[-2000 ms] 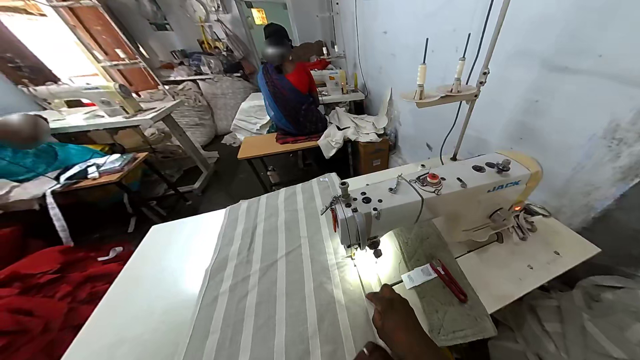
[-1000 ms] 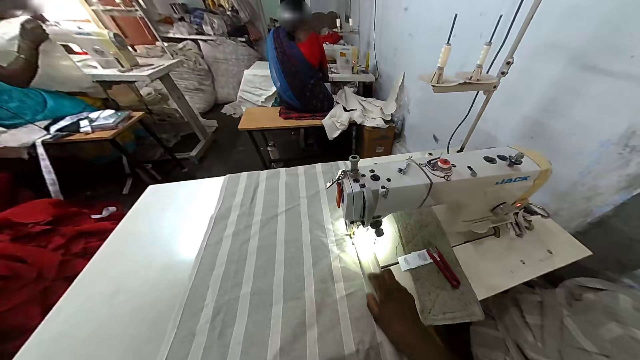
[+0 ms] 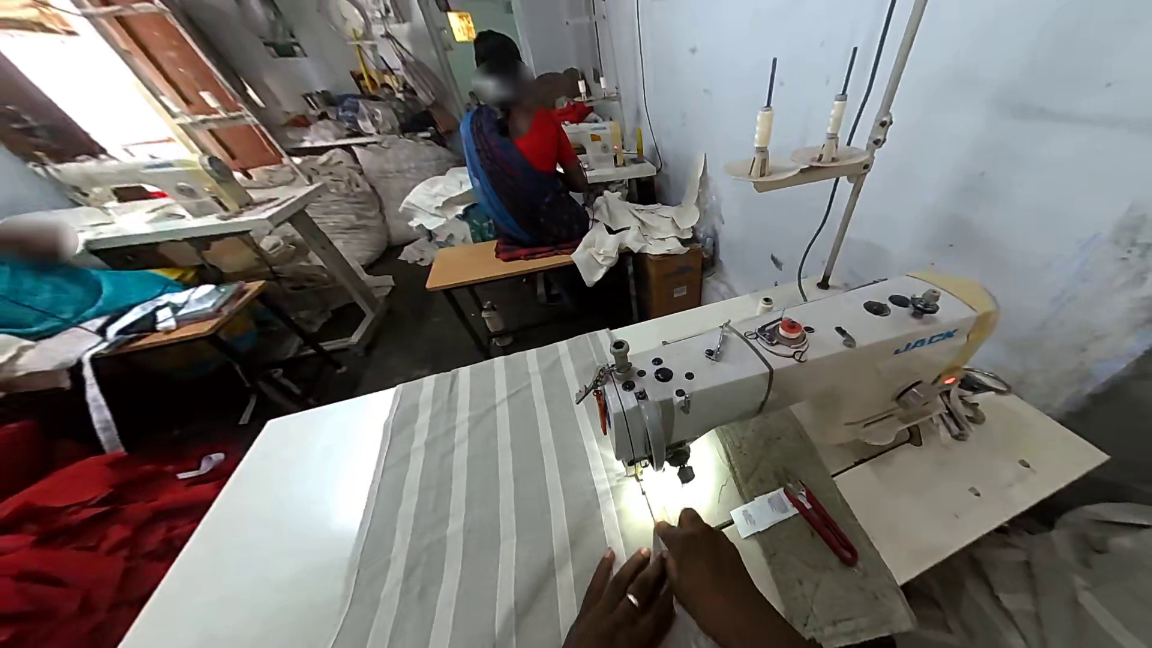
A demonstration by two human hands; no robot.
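Note:
A grey cloth with white stripes (image 3: 504, 450) lies flat over the white sewing table, its right edge running under the needle area of a JACK sewing machine (image 3: 702, 378). My left hand (image 3: 625, 598), a ring on one finger, rests with fingers spread on the cloth's right edge. Touching it on the right, my right hand (image 3: 711, 567) pinches the cloth edge between thumb and finger, just in front of the lit presser foot. Red-handled thread snips (image 3: 823, 526) and a white label (image 3: 763, 513) lie on a grey pad right of my hands.
Behind the machine rises a thread stand (image 3: 801, 166) with two cones. A person (image 3: 522, 180) sits on a wooden bench (image 3: 504, 265) farther back. Red fabric (image 3: 99, 540) is heaped at the left, below another person's teal-clothed arm (image 3: 81, 292). Grey cloth (image 3: 1053, 567) is bunched at the lower right.
My left hand, out of view one second ago, now lies on the cloth beside my right hand. The person at the left has lowered the arm raised one second ago.

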